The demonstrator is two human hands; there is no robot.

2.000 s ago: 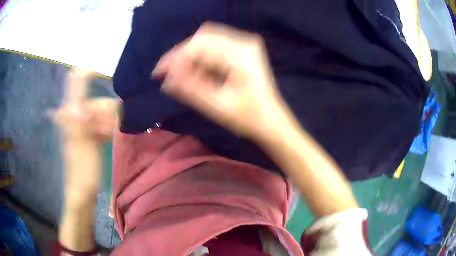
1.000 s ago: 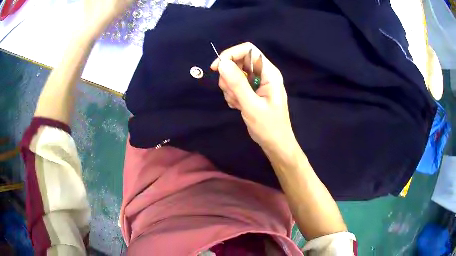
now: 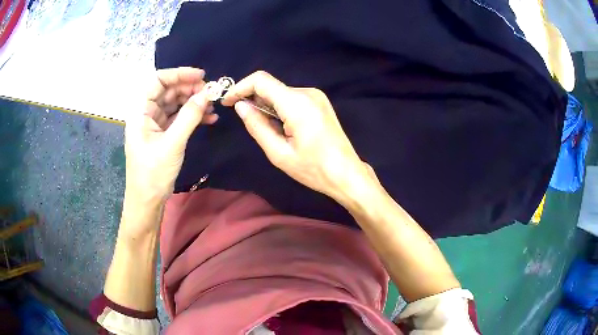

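Note:
Two small round metallic buttons [image 3: 219, 88] are held together at my fingertips, above the dark navy garment [image 3: 419, 124]. My left hand [image 3: 172, 111] pinches one button between thumb and finger. My right hand [image 3: 295, 131] touches the other button with its fingertips, and a thin bright metal sliver, snips or needle, shows between its thumb and fingers. Most of what lies in the right palm is hidden. Small shiny buttons [image 3: 199, 182] sit on the garment's lower left edge, over the dusty pink apron [image 3: 262, 255].
A white table [image 3: 59, 72] with a yellow edge is at upper left, with many small shiny round items [image 3: 118, 29]. A red loop handle [image 3: 9, 18] is at the far upper left corner. A blue plastic bag [image 3: 572, 150] hangs at right, above the green floor [image 3: 485, 281].
My left hand has come back from the table at upper left and now holds a button. My right hand has moved left to meet it. The garment has shifted slightly.

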